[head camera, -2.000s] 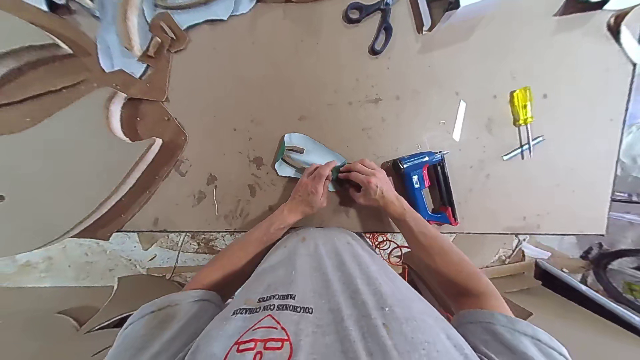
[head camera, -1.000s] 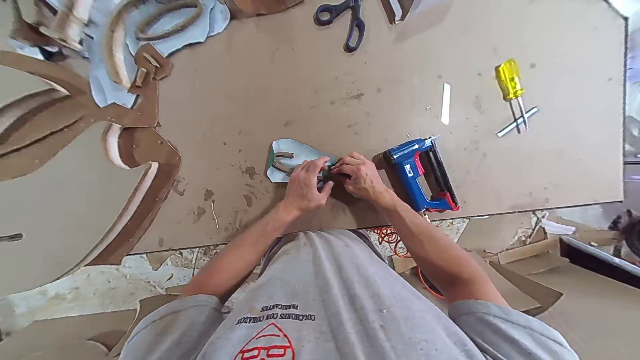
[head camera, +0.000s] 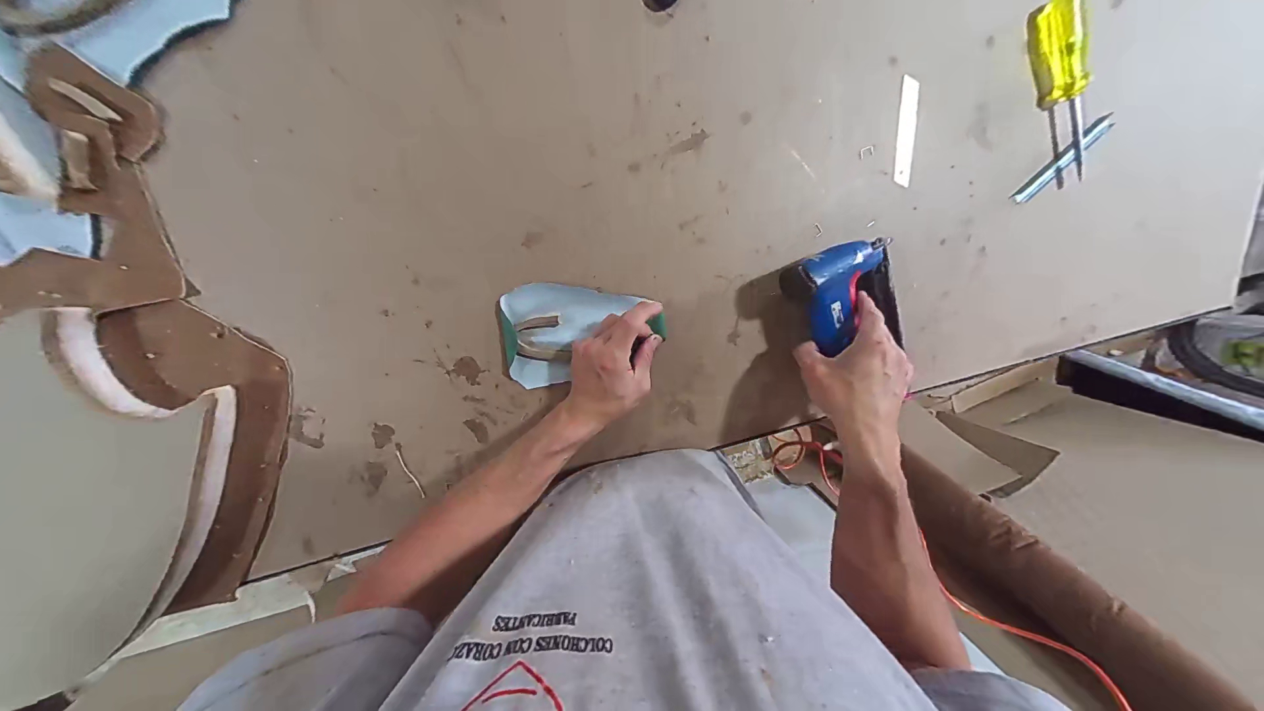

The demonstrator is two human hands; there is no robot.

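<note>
A small piece covered in light blue and green material (head camera: 553,306), with a curved brown strip on its face, lies on the brown tabletop (head camera: 592,148). My left hand (head camera: 612,365) grips its right end, fingers curled over the edge. To the right, my right hand (head camera: 859,365) is closed around the handle of a blue pneumatic staple gun (head camera: 839,286). The gun's nose points toward the far side, and it seems to be held just off the table. What lies under my left fingertips is hidden.
Loose staples (head camera: 867,152) and a white strip (head camera: 906,130) lie beyond the gun. A yellow-handled tool with two prongs (head camera: 1059,59) rests by a metal rod (head camera: 1062,158). Brown cut panels (head camera: 237,375) cover the left side. An orange hose (head camera: 1027,632) hangs at the near right edge.
My right hand has left the small piece, moved right and taken hold of the staple gun, which stood on the table before. My left hand stays at the piece.
</note>
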